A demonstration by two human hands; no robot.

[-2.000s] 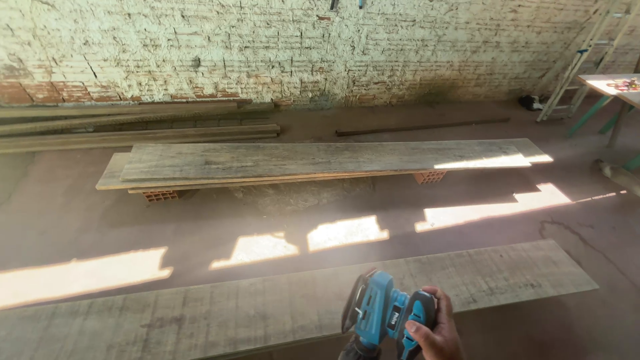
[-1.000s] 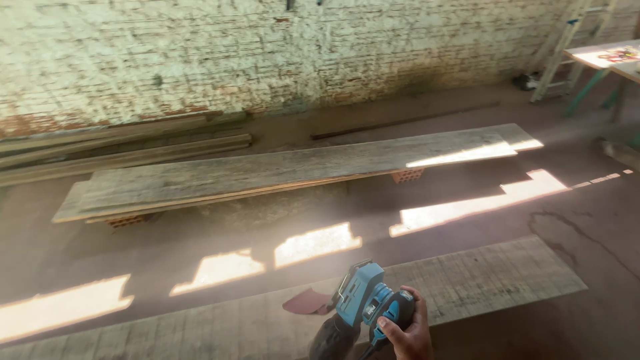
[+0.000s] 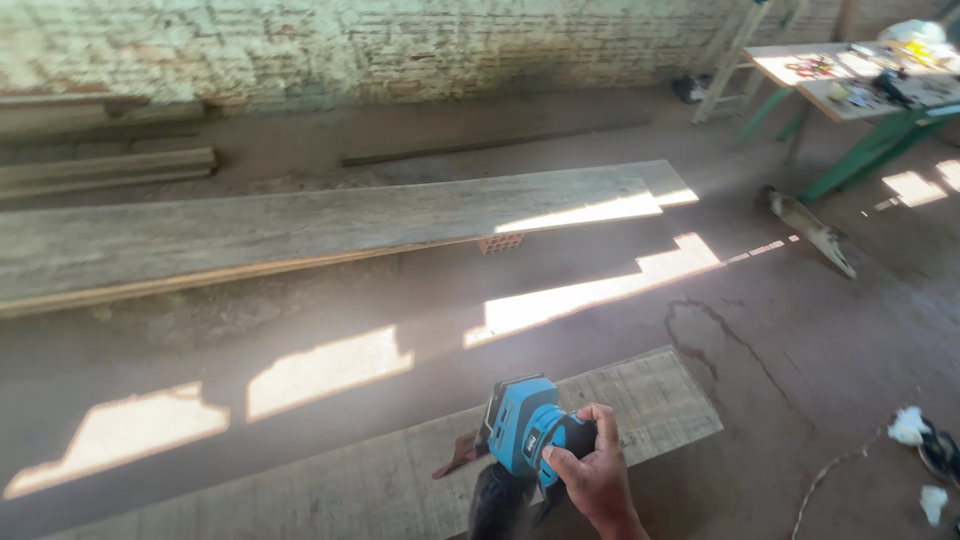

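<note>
My right hand [image 3: 596,472] grips the black rear grip of a blue Philco-style electric sheet sander [image 3: 521,427], which is tilted up on its side above a long weathered wooden board [image 3: 645,397]. A dark dust bag or canister [image 3: 499,499] hangs at its lower side. From the sander's base a reddish-brown strip of sandpaper [image 3: 456,457] sticks out to the left, over the board. My left hand is not in view.
Stacked long boards [image 3: 300,217] rest on a hollow clay brick [image 3: 501,243] ahead. A cluttered table [image 3: 840,105] with green legs and a ladder [image 3: 731,67] stand at the upper right. A cat [image 3: 806,225] lies on the floor. A cord [image 3: 821,476] runs at the lower right.
The reddish-brown sandpaper hangs out from the sander's base, where two seconds ago none showed. The view has swung right, bringing more of the table and the cat into sight.
</note>
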